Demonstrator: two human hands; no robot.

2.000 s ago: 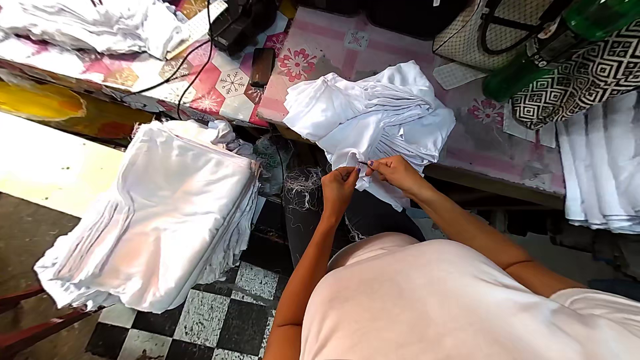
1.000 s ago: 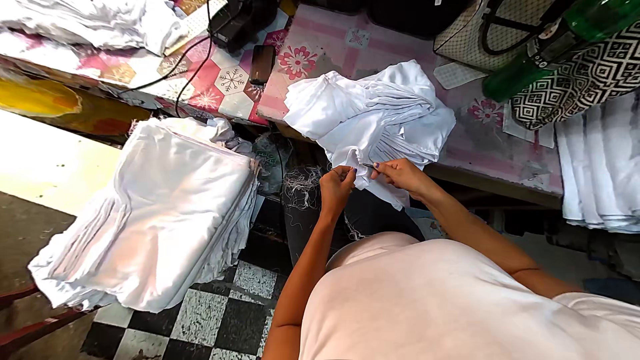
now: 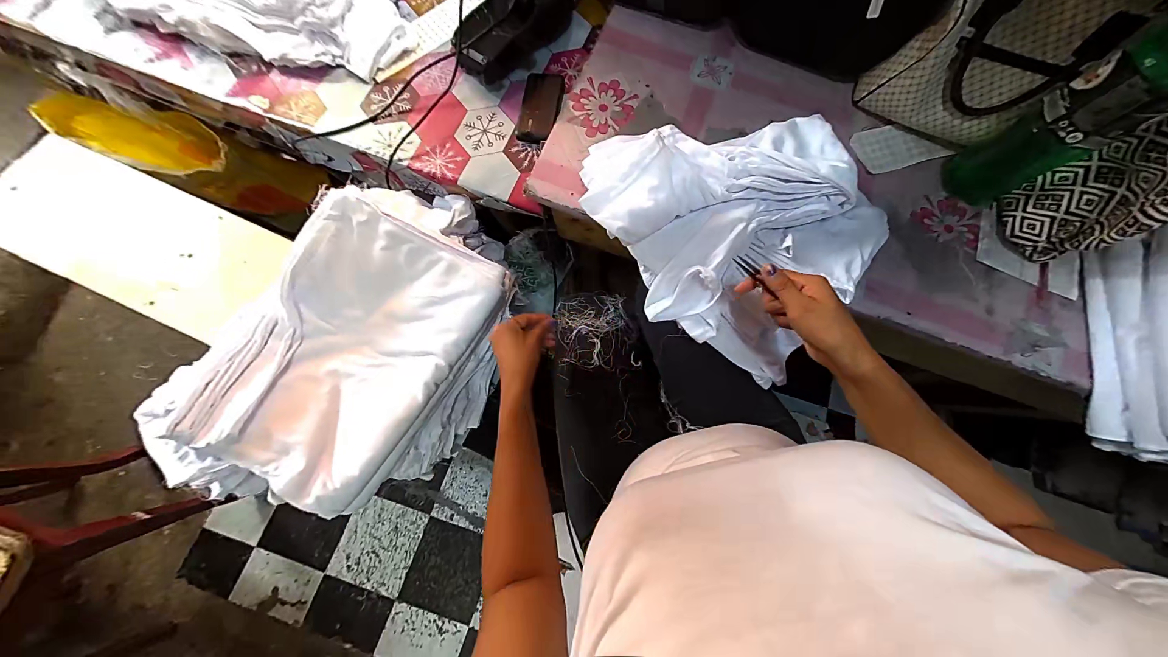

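Observation:
My right hand (image 3: pixel 808 306) holds a small pair of thread snips (image 3: pixel 750 266), blades pointing up-left over a heap of white cloth pieces (image 3: pixel 730 192). That heap lies on the table and hangs over its edge toward my lap. My left hand (image 3: pixel 522 345) is away from the cloth, beside a tangle of loose threads (image 3: pixel 595 328) on my dark trousers. Its fingertips are pinched together; whether a thread is between them cannot be told. To its left lies a tall stack of folded white cloth (image 3: pixel 356 356).
The pink table (image 3: pixel 958 301) bears a dark phone (image 3: pixel 540 108), cables, a green bottle (image 3: pixel 1008 160), a handbag (image 3: pixel 912 73) and a patterned bag (image 3: pixel 1086 201). More white cloth (image 3: pixel 265 32) lies back left. Red chair parts (image 3: pixel 100 529) stand at lower left.
My left hand has left the white cloth and moved left and down to beside the threads on my trousers. My right hand has moved slightly off the cloth edge, with the snips now plainly visible.

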